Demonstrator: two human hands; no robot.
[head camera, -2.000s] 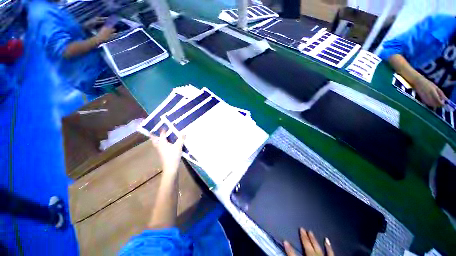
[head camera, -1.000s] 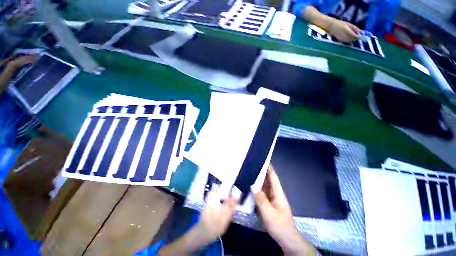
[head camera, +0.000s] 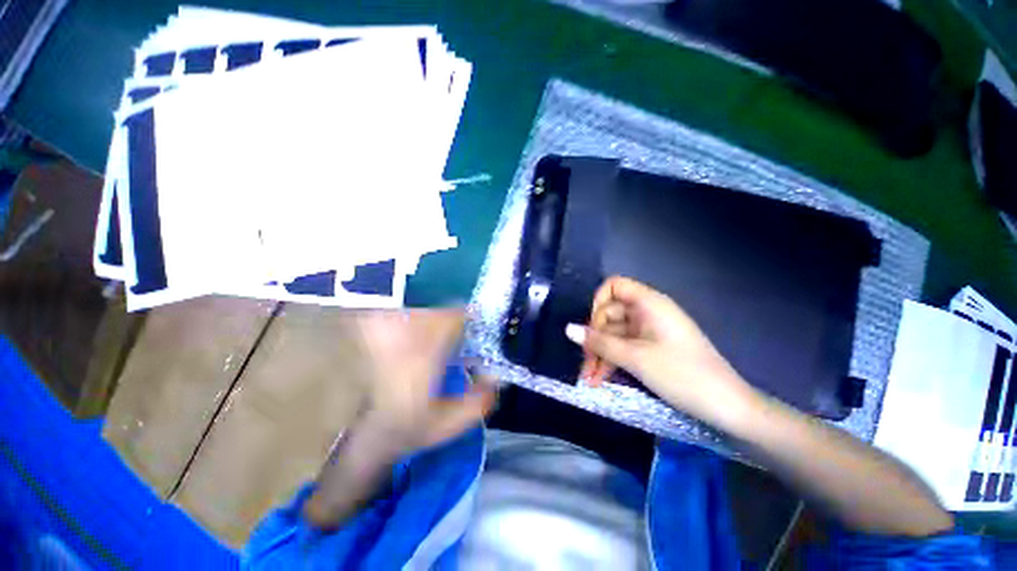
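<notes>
The black panel unit (head camera: 747, 279) lies flat on silvery bubble wrap (head camera: 903, 262). A matte black adhesive strip (head camera: 589, 218) lies across the panel near its left end, beside a row of small metallic dots. My right hand (head camera: 641, 335) is over the panel's near left part, fingers curled and pinching the strip's near end. My left hand (head camera: 418, 374) is blurred, left of the panel, fingers apart, with nothing visible in it. At the left, a top release sheet (head camera: 290, 167) is mostly bare white with one black bar.
Another sheet stack (head camera: 937, 385) with black bars lies right of the bubble wrap. Dark panels (head camera: 831, 61) lie farther across the green bench (head camera: 507, 45). Brown cardboard boxes (head camera: 212, 385) are below the bench edge at the left.
Both hands held the white sheet with its black strip; the strip now lies on the panel's left end and the sheet on the left stack. My left hand has moved away, empty.
</notes>
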